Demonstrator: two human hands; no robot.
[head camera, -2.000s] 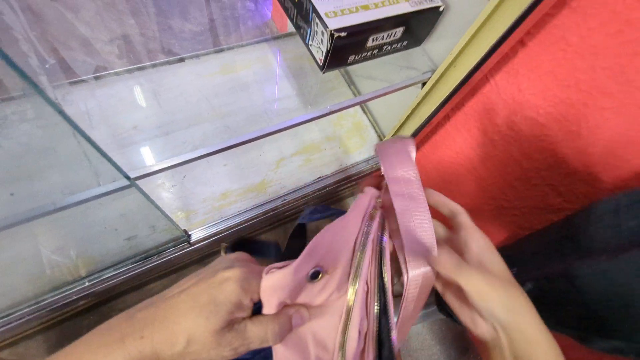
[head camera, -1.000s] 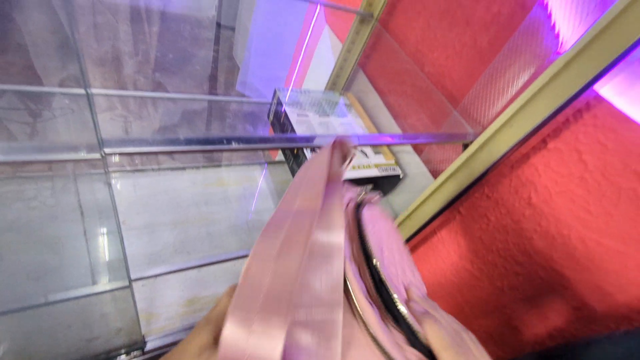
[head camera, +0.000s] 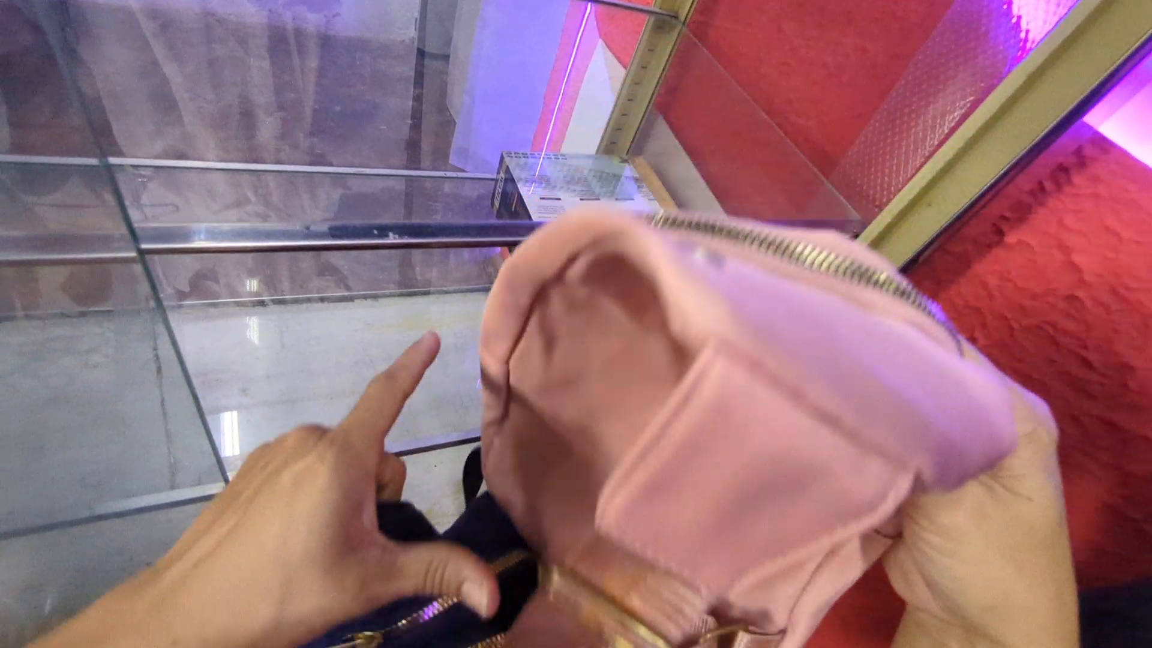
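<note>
A pink fabric bag (head camera: 738, 468) with gold-coloured zips fills the centre and right, its pocket side facing the camera. My right hand (head camera: 981, 504) grips the bag along its right edge, with the fingers partly hidden behind the fabric. To the left of the bag, my left hand (head camera: 333, 504) is held with the index finger raised and the thumb spread, with nothing in it. Below the left thumb lies a dark blue bag (head camera: 423, 621) with a gold zip, partly covered by the pink one.
A glass display case with a metal rail (head camera: 333, 237) stands in front. Inside it, behind the pink bag, lies a printed box (head camera: 576, 184). A yellowish frame post (head camera: 1017, 135) and a textured red wall (head camera: 1080, 342) are on the right.
The pink bag has turned, so its pocket side now shows instead of the strap and open zip. My left hand has come into fuller view, off the bag it held two seconds ago.
</note>
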